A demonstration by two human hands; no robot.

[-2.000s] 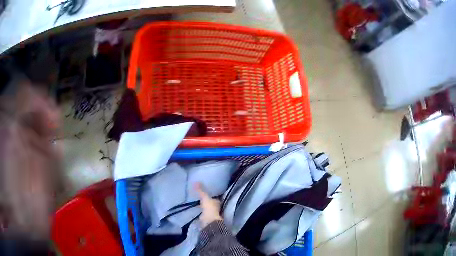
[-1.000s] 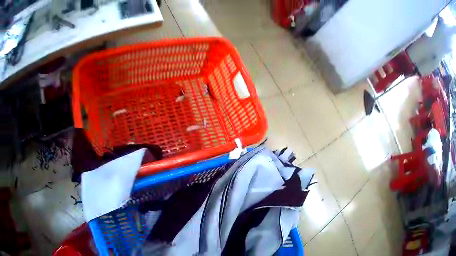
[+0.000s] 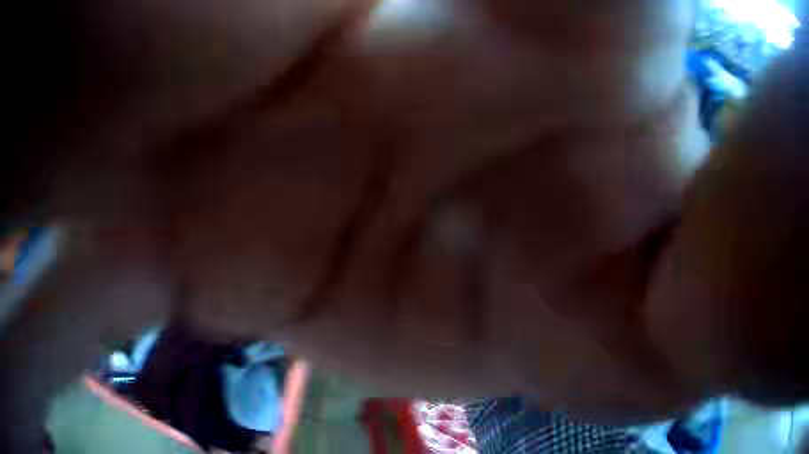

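Note:
A hand, by its place most likely my right hand, is very close to the lens and covers most of the picture, dark and blurred. Its skin creases show, but its fingertips cannot be made out, nor whether it holds anything. A dark checked sleeve shows below it at the bottom edge. My left hand cannot be made out. Below the hand at the lower left lies dark cloth with a light grey-blue piece beside it, both blurred.
Pinkish-orange edges run beside the dark cloth. A red and white patterned thing is at the bottom centre. Something blue is at the lower right. A bright patch with blue shows at the upper right. The rest is hidden.
The orange-red and blue baskets with the grey and dark maroon cloth are no longer recognisable in view. A hand now covers most of the lens, and the view behind it has changed.

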